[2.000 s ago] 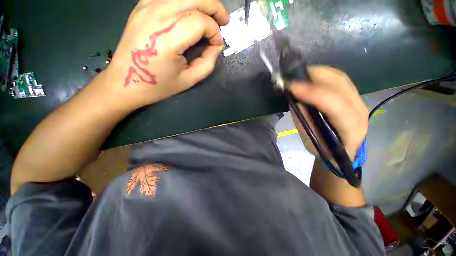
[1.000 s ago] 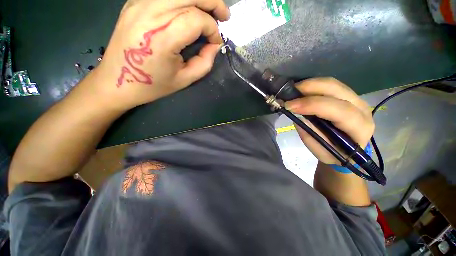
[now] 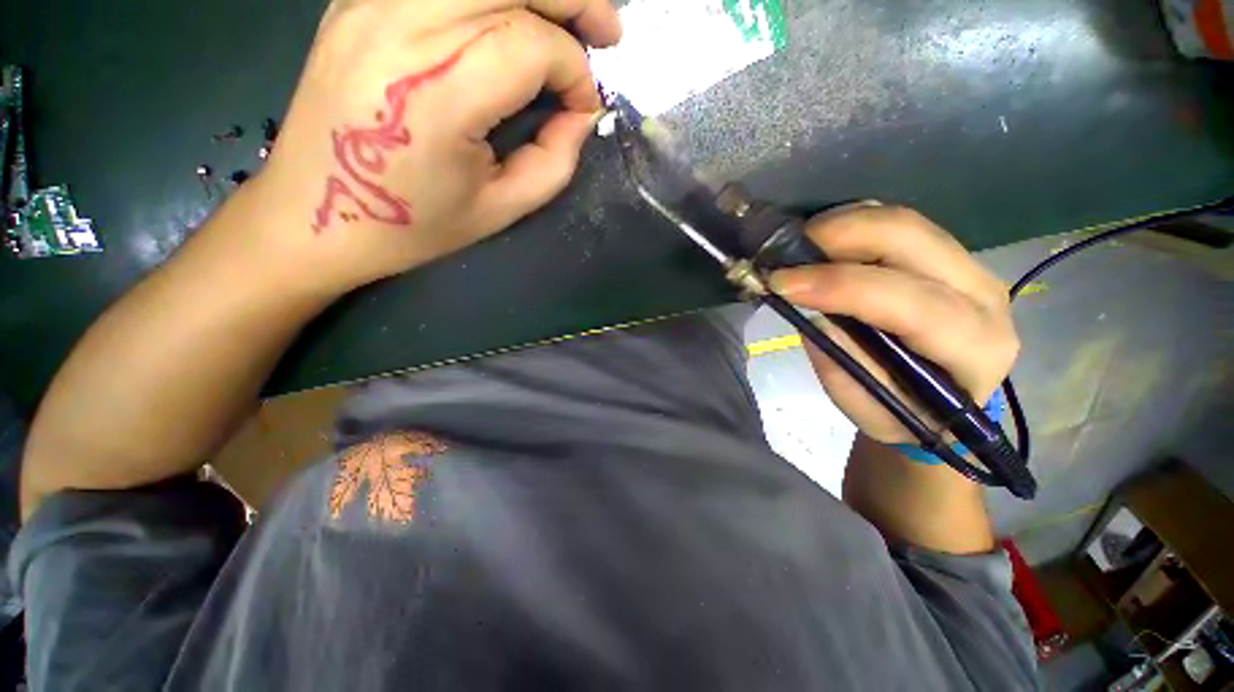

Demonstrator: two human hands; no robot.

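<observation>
My right hand [image 3: 900, 318] holds the black soldering iron [image 3: 900, 365] like a pen. The thin metal solder feed tube [image 3: 683, 227] runs beside the iron, and their front ends meet the near left corner of the circuit board. My left hand [image 3: 460, 129] pinches a tiny dark component at that corner; the fingertips mostly hide it. The circuit board [image 3: 690, 52] lies on the bench, glaring white with a green far right end. A small white piece [image 3: 606, 123] shows by my left fingertips.
Several loose small components [image 3: 238, 176] lie left of my left hand. Other green boards [image 3: 54, 223] lie at the far left. A whitish cylinder with an orange band [image 3: 1204, 25] stands top right. The black cable [image 3: 1123, 233] loops to the right edge. The dark green bench [image 3: 541, 291] ends near my body.
Since the earliest frame, the iron has swung left from near the board's middle to its corner at my left fingertips. Over the last second both hands stay nearly still.
</observation>
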